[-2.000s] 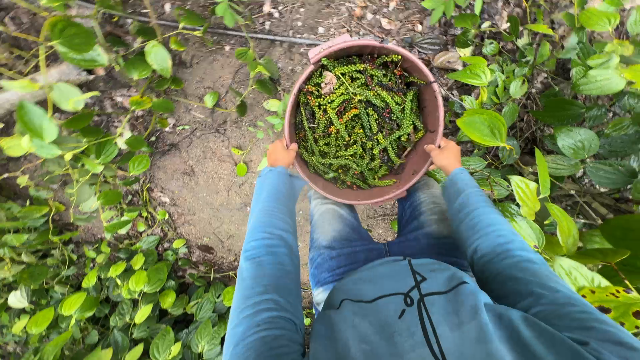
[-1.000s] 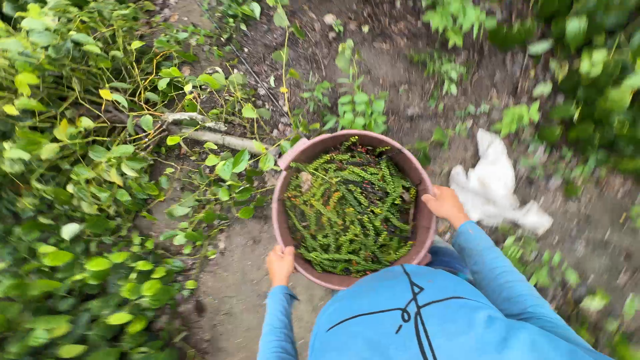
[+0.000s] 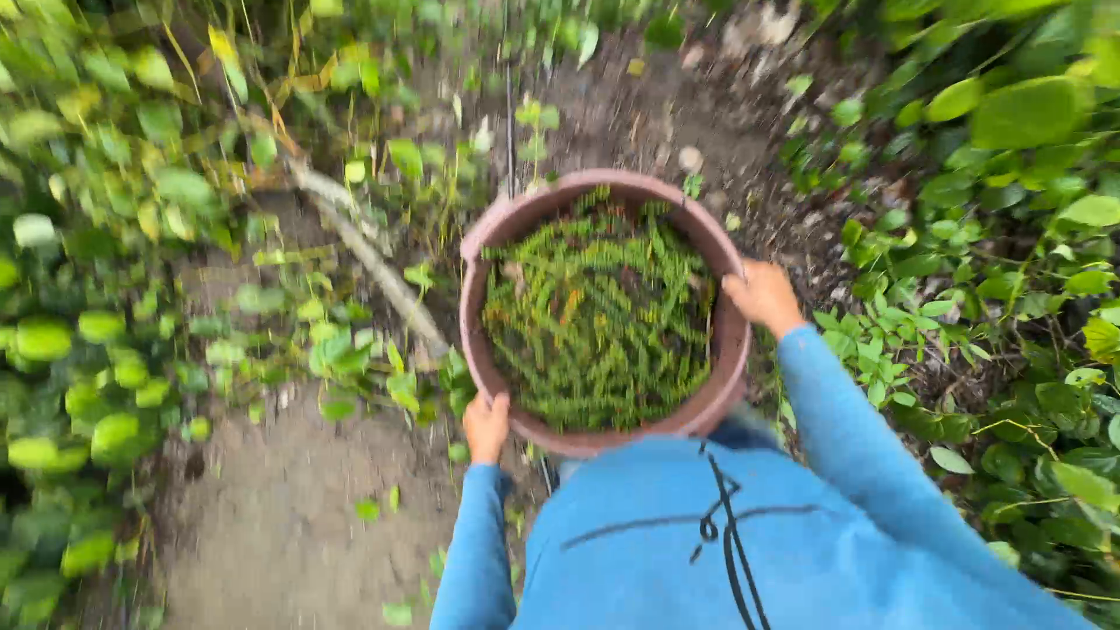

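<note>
A round reddish-brown plastic tub (image 3: 473,306) is held in front of my body, its near rim close to my blue shirt. Green pepper spikes (image 3: 604,324) lie inside it, a few berries orange or red. My left hand (image 3: 486,427) grips the rim at the lower left, thumb over the edge. On the right side of the rim, my right hand (image 3: 763,296) is closed, with its thumb on top. The fingers under the rim are hidden on both sides.
A bare pale branch (image 3: 376,262) lies left of the tub, among low leafy plants. Bare soil (image 3: 289,525) shows at the lower left. A thin dark hose or line (image 3: 510,131) runs beyond the tub. Dense leafy vines (image 3: 1050,385) stand along the right.
The ground view has shifted strongly as I move along with the tub. Both hands stay on its rim. The white cloth or bag seen on the right one second ago is out of view.
</note>
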